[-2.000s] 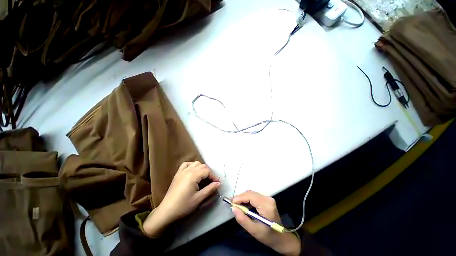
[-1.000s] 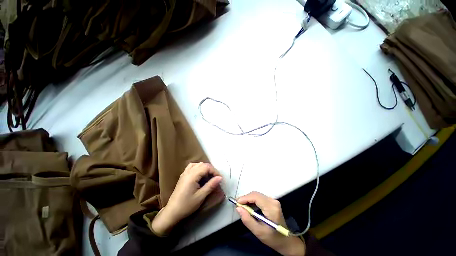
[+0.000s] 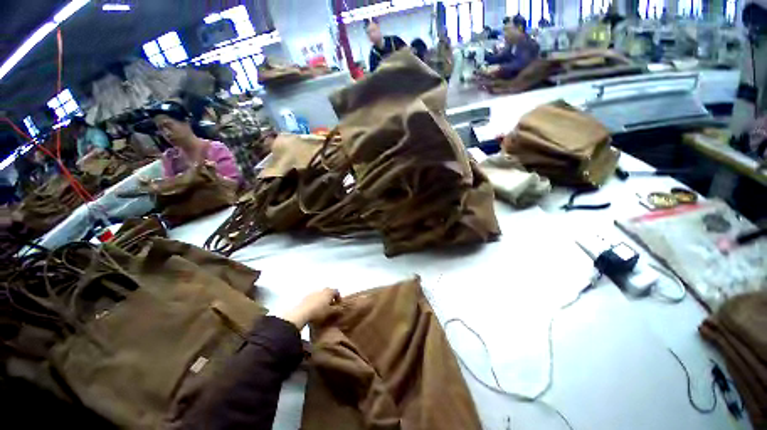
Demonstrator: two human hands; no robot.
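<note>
A brown fabric bag (image 3: 391,357) lies creased on the white table (image 3: 526,311), its lower part cut off by the bottom edge. My left hand (image 3: 320,307) is at the bag's upper left edge, with its fingers closed on the fabric; the dark sleeve reaches in from below. My right hand is out of view, and so is the pen. The pen's thin pale cord (image 3: 551,357) curls over the table to the right of the bag.
Finished bags (image 3: 151,315) with straps and a small label lie at left. A tall bag heap (image 3: 412,159) stands behind. A black adapter (image 3: 618,259), black pliers-like tool (image 3: 586,201) and plastic sheet (image 3: 685,243) lie right. A person in pink (image 3: 198,151) sits beyond.
The view has swung up and to the left, showing the room. My left hand has moved to the bag's upper left edge. My right hand and the pen have left the picture.
</note>
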